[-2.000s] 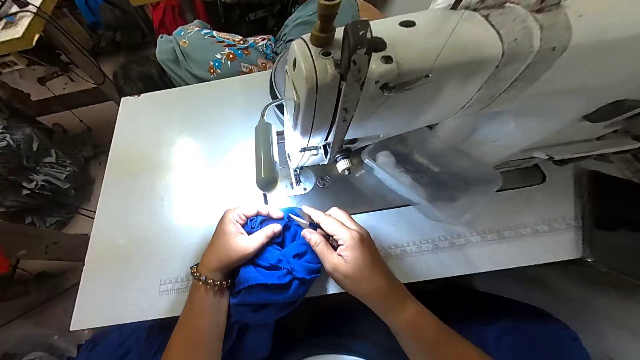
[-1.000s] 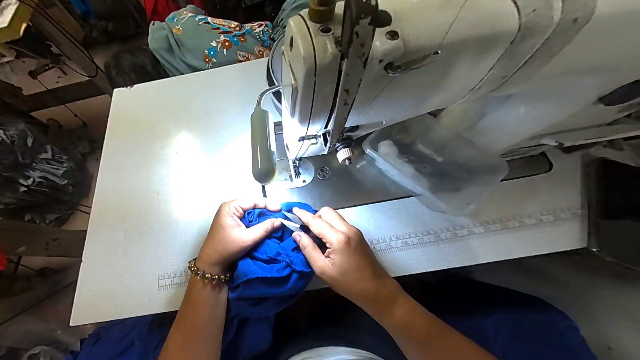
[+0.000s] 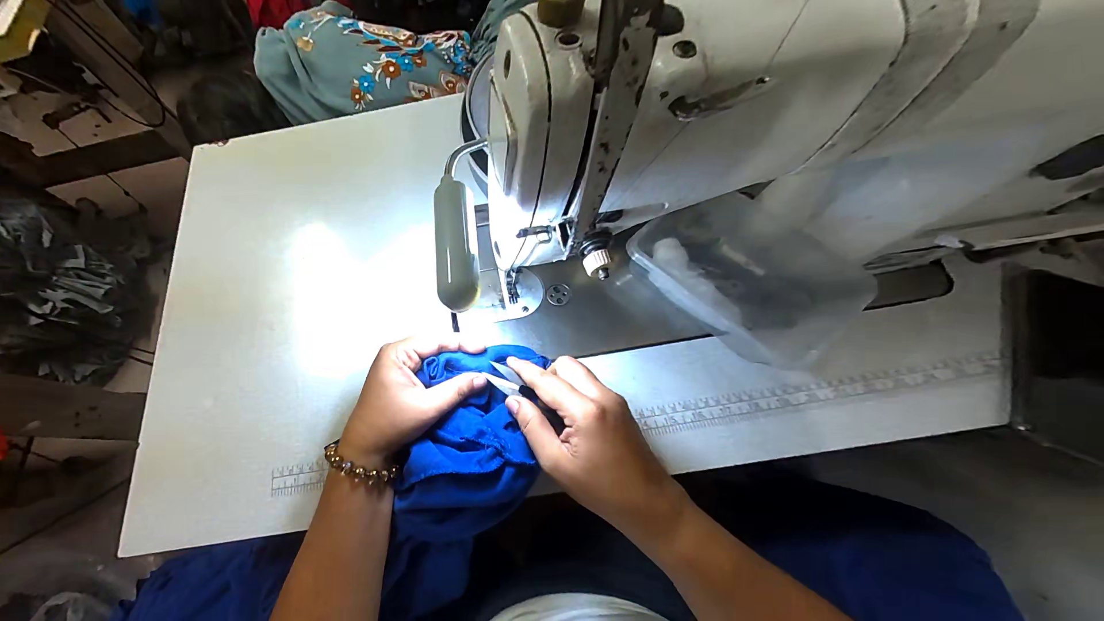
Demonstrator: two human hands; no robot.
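Note:
Blue fabric [image 3: 479,466] lies bunched at the front edge of the white sewing table [image 3: 233,345] and hangs over it. My left hand [image 3: 401,405], with a beaded bracelet [image 3: 360,468] at the wrist, grips the fabric between thumb and fingers. In my right hand [image 3: 578,423] are small metal thread snips [image 3: 503,382], their two blades apart and pointing left over the fabric near my left thumb. Just beyond the hands is the needle area [image 3: 512,289] of a white industrial sewing machine [image 3: 690,103].
A lamp [image 3: 456,246] hangs left of the needle. A clear plastic container [image 3: 750,285] stands under the machine arm. A printed ruler strip [image 3: 819,392] runs along the table's front. Behind the table is grey-green floral cloth [image 3: 371,65]; dark scraps [image 3: 65,267] lie in a heap at the left.
The snips' blades show more plainly over the fabric than two seconds ago. Both hands have stayed at nearly the same place, still on the blue fabric.

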